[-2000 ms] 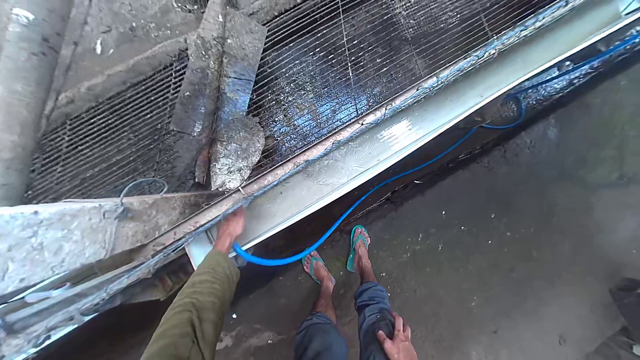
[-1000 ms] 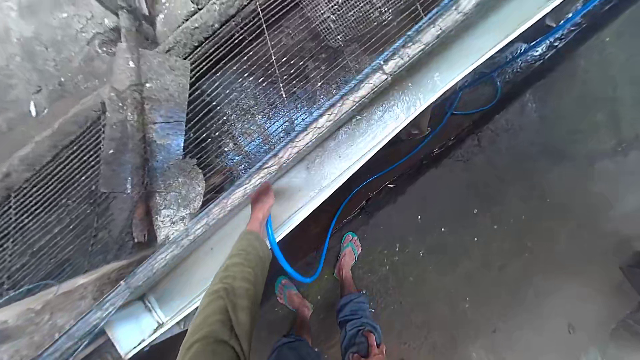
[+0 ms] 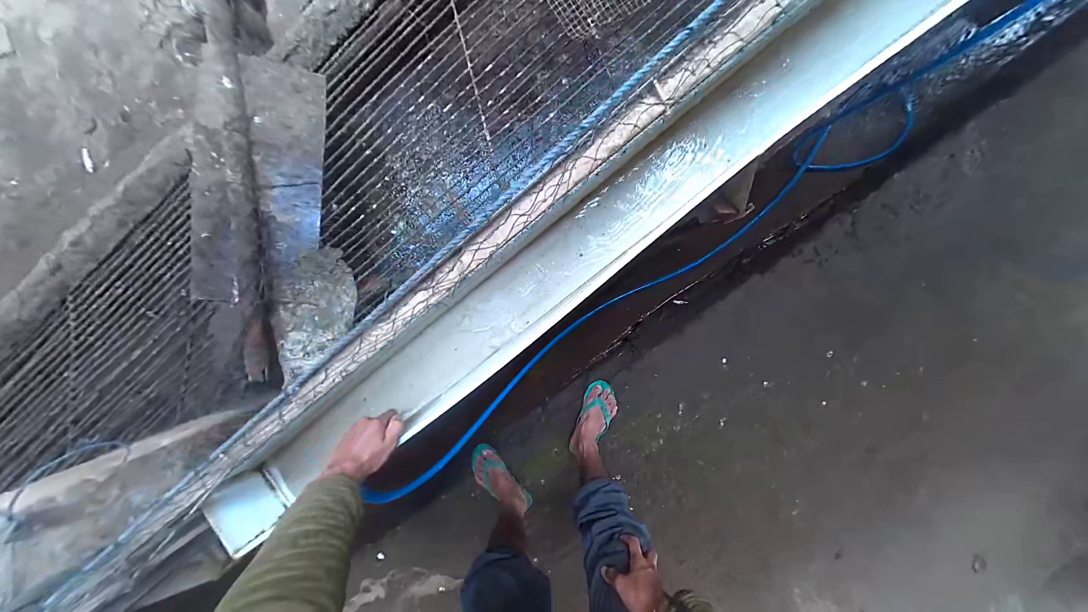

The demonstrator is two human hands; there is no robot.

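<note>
My left hand [image 3: 367, 445], below an olive sleeve, is closed at the near rim of a long pale trough [image 3: 510, 314], close to its lower left end. A blue hose [image 3: 544, 350] runs up to this hand and disappears behind the wrist; its tip is hidden. Wet, shiny patches show on the trough's inner surface. At the bottom, my right hand [image 3: 636, 580] has its fingers curled on the fabric of a dark blue trouser leg [image 3: 605, 518], around the knee.
Beyond the trough lie wire mesh [image 3: 586, 127], a blue rope [image 3: 629, 85] and a slatted floor [image 3: 408, 170]. A post [image 3: 229, 153] stands at upper left. My feet, in green flip-flops [image 3: 597, 408], are on damp concrete [image 3: 807, 442]; the hose loops at upper right.
My left hand moved up along the trough, away from its lower end, then came back partway towards it. My right hand stays at the trouser leg. The view has shifted.
</note>
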